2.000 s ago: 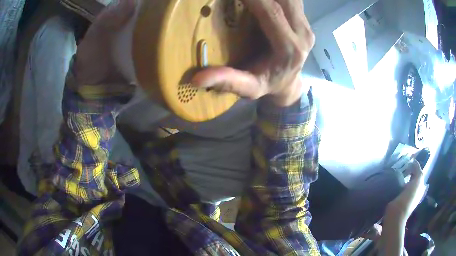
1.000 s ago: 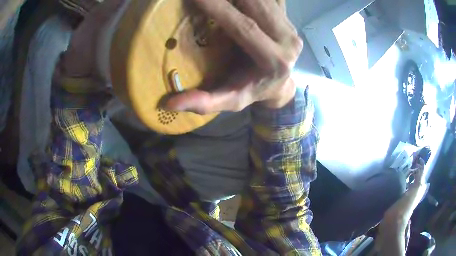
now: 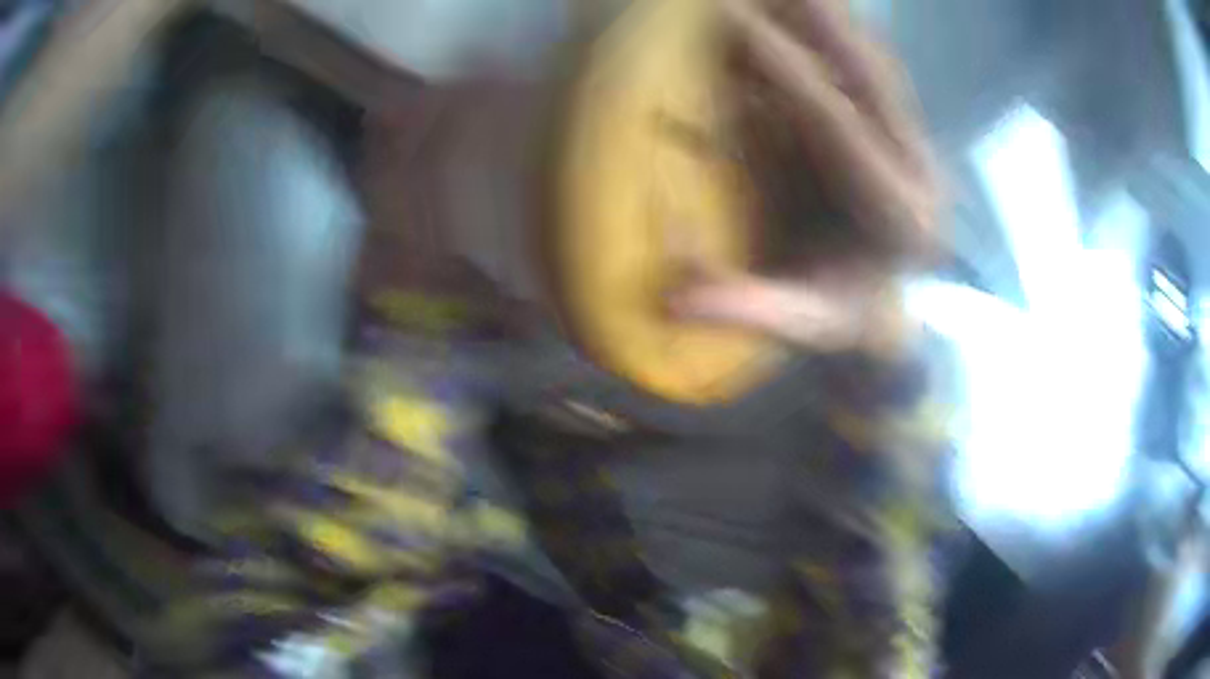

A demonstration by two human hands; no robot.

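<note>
The round device is at the upper middle of the head view, over my lap, its tan wood-look face turned to the right. The whole frame is badly blurred, so the holes and slot on the face cannot be made out clearly. My right hand is on the tan face, its thumb lying across the lower part and its fingers over the upper part. My left hand is blurred at the device's other side, around its white body; its fingers are hidden.
The white-covered table glares brightly at the right. A blurred red round shape is at the left edge. A grey padded shape stands at the left. Another person's arm is blurred at the lower right.
The view has swung and blurred, and the scene sits further right in it. The device and both hands also appear further right. The red shape has come into view at the left.
</note>
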